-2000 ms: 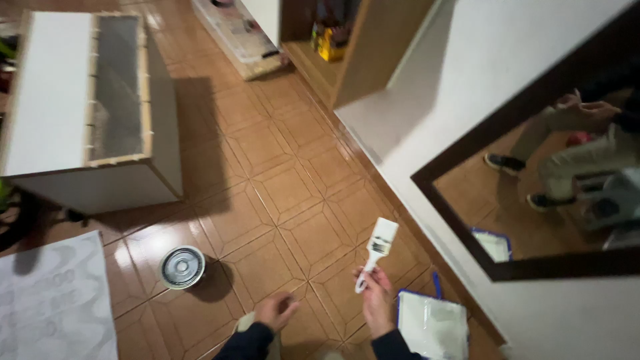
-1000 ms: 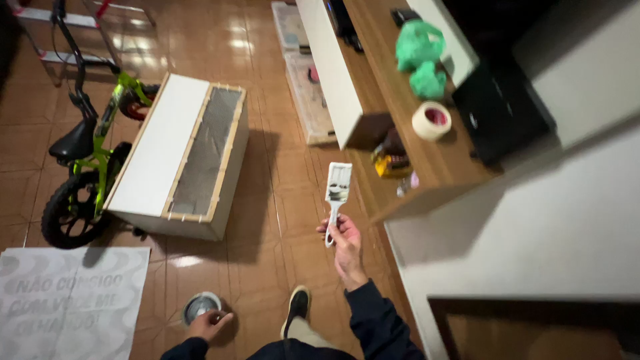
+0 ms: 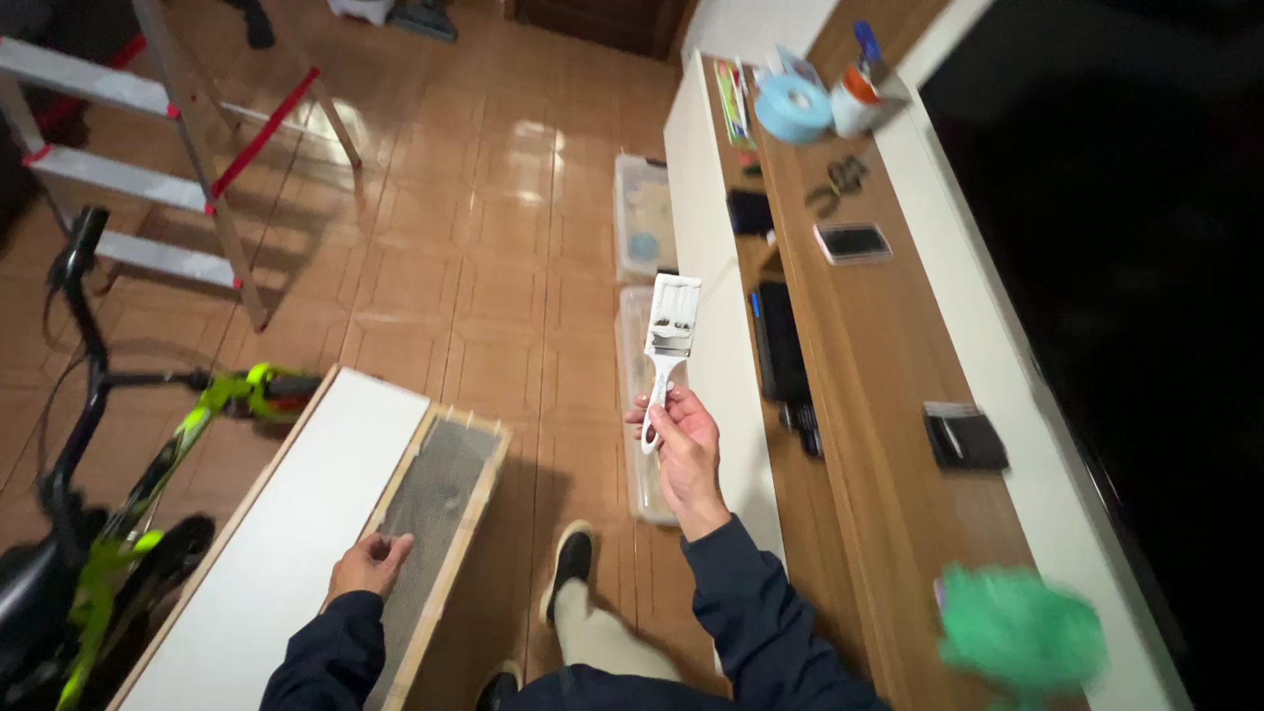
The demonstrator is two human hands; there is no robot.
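Note:
My right hand (image 3: 683,449) grips the white handle of a paintbrush (image 3: 673,331), whose bristles are coated in white and point away from me. Dark marks show near its metal band. Over a wood-framed white box with a grey mesh panel (image 3: 439,494) is my left hand (image 3: 367,570), fingers curled with thumb and fingertips close together; whether it touches the box or holds something small cannot be told.
At left stand an aluminium stepladder (image 3: 148,183) and a green balance bike (image 3: 173,444). Along the right runs a wooden TV unit (image 3: 859,365) bearing blue tape (image 3: 793,107), pliers (image 3: 839,186), a phone (image 3: 853,243) and a green plastic bag (image 3: 1022,627). Clear plastic bins (image 3: 642,395) sit beside it.
The view has swung a lot, from the mirror and paint tray to the ladder and TV unit. My right hand keeps the paintbrush. My left hand, near the round can before, is now over the box.

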